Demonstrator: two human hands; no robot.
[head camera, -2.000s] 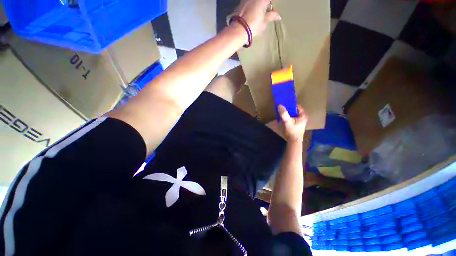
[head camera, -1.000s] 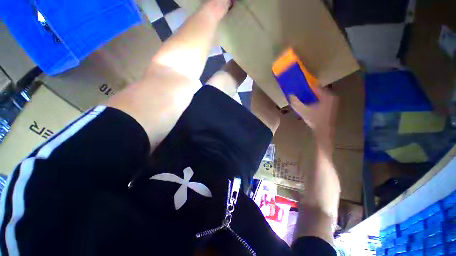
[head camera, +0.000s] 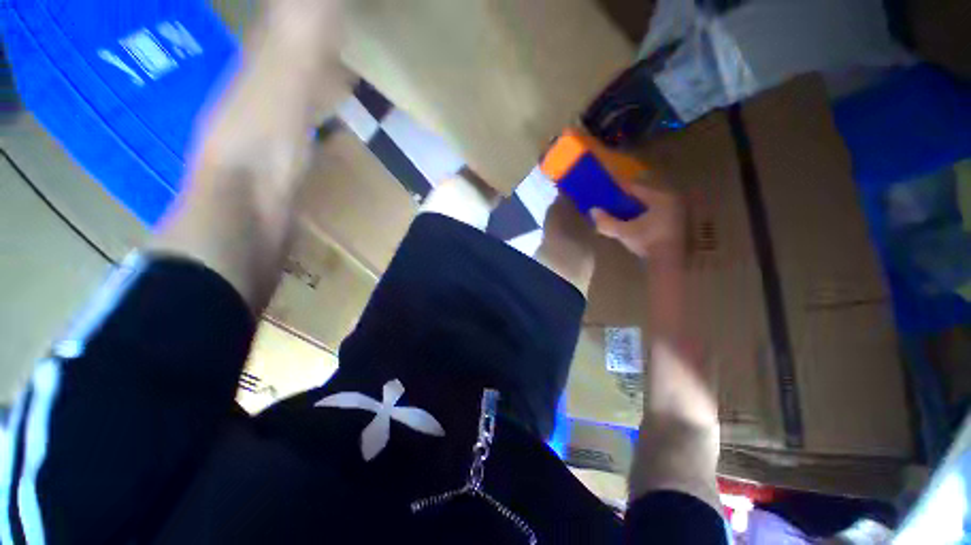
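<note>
My right hand (head camera: 646, 221) is closed around a blue and orange tape dispenser (head camera: 598, 183), right of centre and above my lap. A brown carton or board (head camera: 458, 80), blurred, fills the top centre, just left of and above the dispenser. It cannot be told whether the dispenser touches it. My left arm reaches up on the left. My left hand (head camera: 303, 32) is badly blurred and cut by the top edge, beside the carton's left side. Its fingers and grip cannot be made out.
A blue crate (head camera: 117, 96) is at the upper left. A large strapped brown carton (head camera: 830, 287) stands at the right, with grey-white plastic wrap (head camera: 735, 59) above it. Checkered floor (head camera: 399, 154) shows between cartons. Another carton (head camera: 325, 261) lies left of my lap.
The view has turned, bringing the strapped carton in at the right. My left hand has moved left, out to the top edge. The dispenser stays in my right hand, tilted further over.
</note>
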